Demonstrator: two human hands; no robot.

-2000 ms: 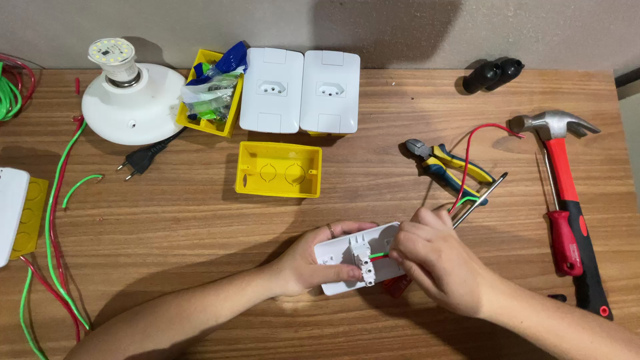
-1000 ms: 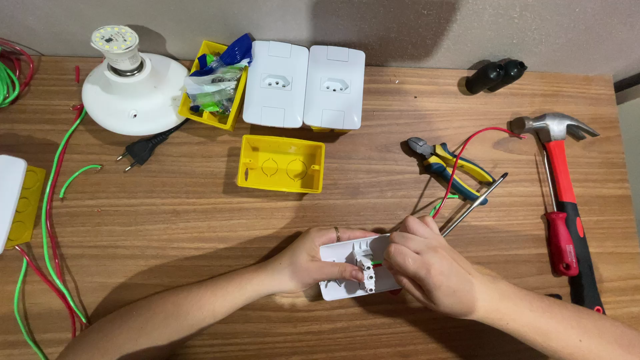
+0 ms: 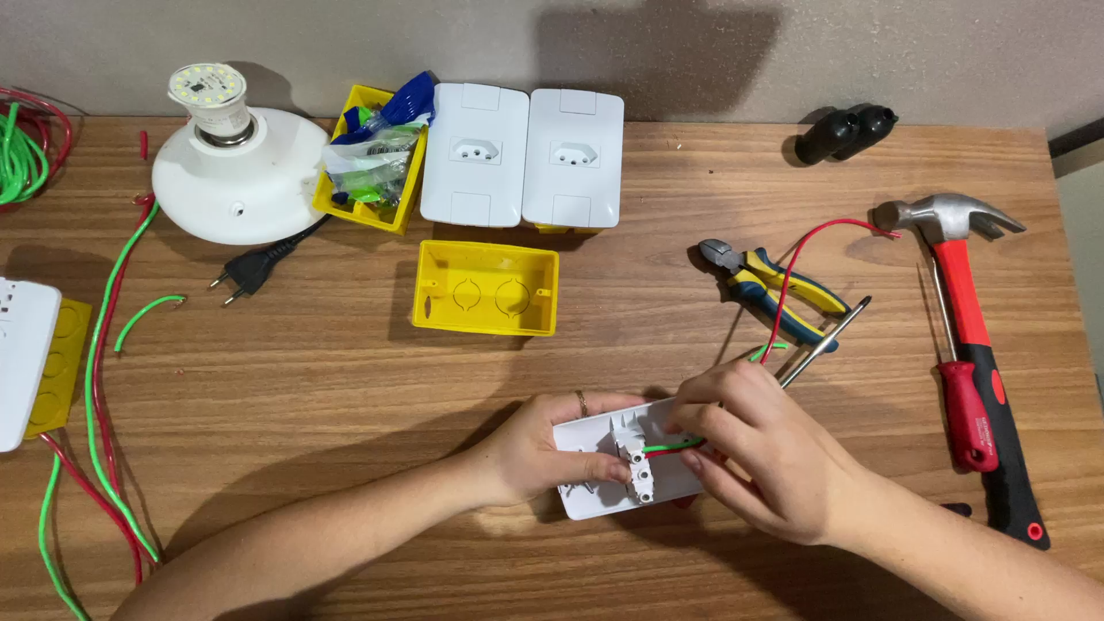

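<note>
My left hand (image 3: 552, 444) holds a white outlet faceplate (image 3: 591, 504) with its back up, the thumb on the socket module (image 3: 639, 466). At the plate's right side my right hand (image 3: 750, 444) pinches a green wire (image 3: 673, 448) and a red wire that run to the module's upper end. Beyond that hand the red wire (image 3: 789, 267) curves up toward the hammer, and a short green end (image 3: 770, 349) shows. A screwdriver shaft (image 3: 824, 345) sticks out past the right hand; its handle is mostly hidden beneath the hands.
A yellow wall box (image 3: 486, 326) lies above the hands. Diagonal cutters (image 3: 768, 289), a claw hammer (image 3: 962, 285) and a red screwdriver (image 3: 968, 414) lie at right. Behind stand two white outlets (image 3: 474, 190), a box of packets (image 3: 323, 194) and a lamp holder (image 3: 233, 198). Wires (image 3: 99, 379) run at left.
The faceplate stays in my left hand. My right hand has shifted slightly along the wires, and a red wire now shows beside the green one at the module.
</note>
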